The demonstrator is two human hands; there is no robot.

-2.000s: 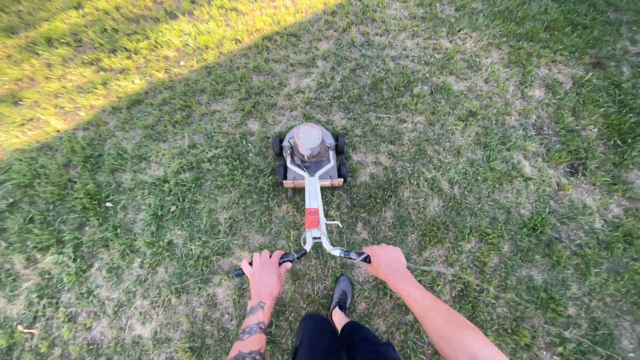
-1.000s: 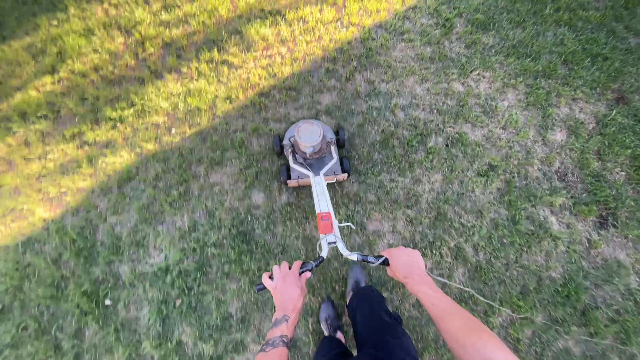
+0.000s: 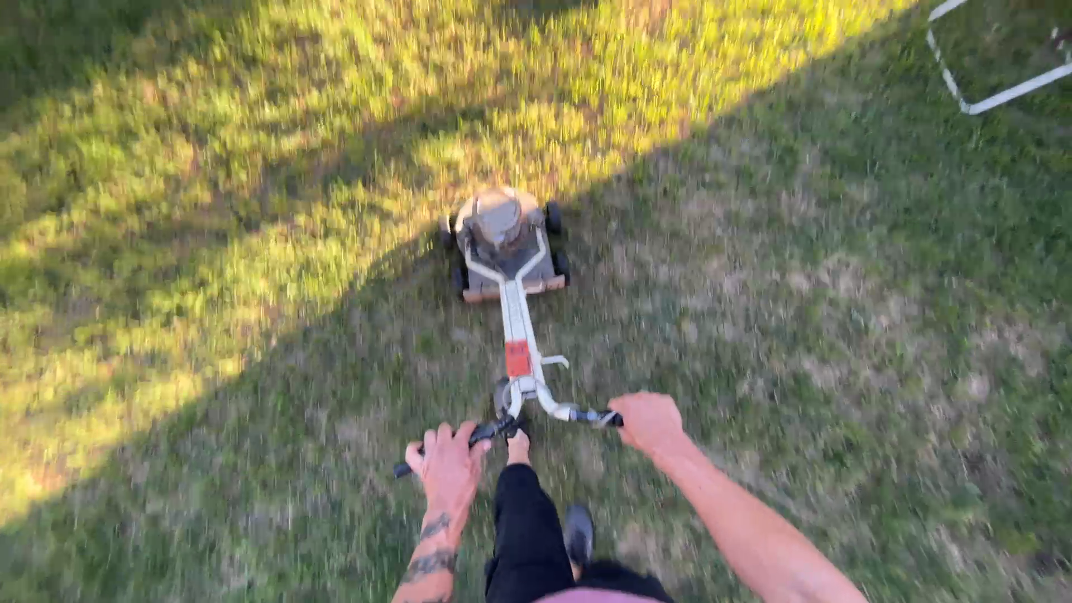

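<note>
A lawn mower (image 3: 502,234) with a rounded, worn deck and dark wheels stands on the grass ahead of me. Its pale metal handle (image 3: 517,314) runs back toward me, bears a red label and splits into two black-gripped handlebars. My left hand (image 3: 450,461) is wrapped over the left grip (image 3: 490,430), whose end sticks out past my fingers. On the right, my right hand (image 3: 649,420) closes around the end of the other grip (image 3: 599,416). A small bent lever (image 3: 554,361) juts from the handle's right side.
Grass, partly worn, surrounds the mower, with a shadow edge crossing it diagonally. At the upper right lies a white frame (image 3: 1017,90), cut off by the view's edge. My shoe (image 3: 579,533) and dark-trousered legs (image 3: 526,536) are below the handle.
The mower has moved forward over the grass with both hands on its handlebars, up to the sunlit strip's edge. A white frame has come into view at the upper right. My feet have stepped.
</note>
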